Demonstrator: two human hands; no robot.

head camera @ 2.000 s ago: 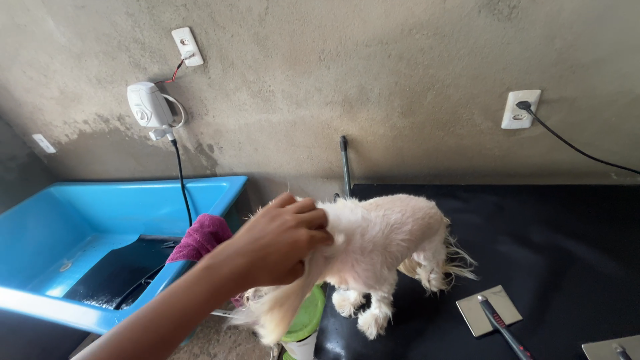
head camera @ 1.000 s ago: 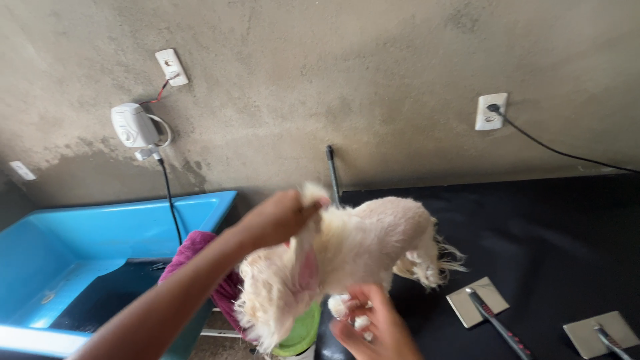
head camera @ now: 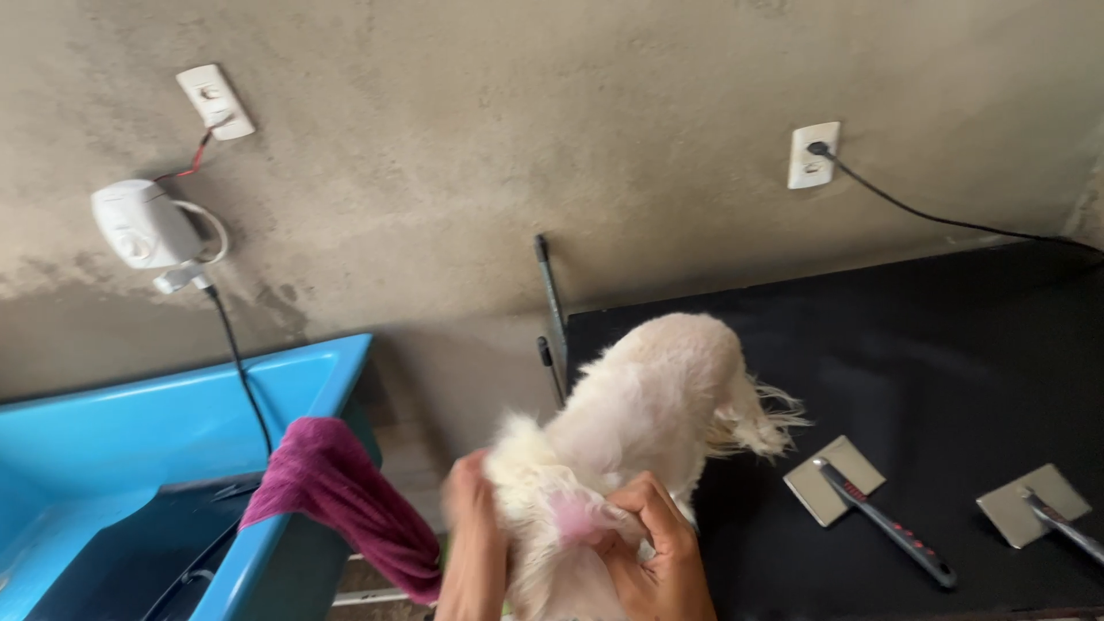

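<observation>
A white dog (head camera: 647, 405) with a close-clipped body stands on the black tabletop (head camera: 931, 345), its head toward me at the bottom centre. At the left side of the head is my left hand (head camera: 474, 526), its fingers partly hidden behind the fur. My right hand (head camera: 655, 552) pinches the dog's ear between thumb and fingers, where pink skin shows. Two slicker brushes lie on the table to the right of the dog, the nearer one (head camera: 871, 509) and another (head camera: 1039, 509) at the right edge.
A blue tub (head camera: 345, 371) stands at the left with a purple towel (head camera: 336, 492) over its rim. A white water heater (head camera: 142, 224) and sockets are on the wall, with a black cord (head camera: 940, 220) at right. Dark rods (head camera: 552, 293) rise behind the table edge.
My right hand, absent two seconds ago, has come to the dog's ear. My left hand has moved from the top of the dog to the side of its head. The dog's head now points toward me.
</observation>
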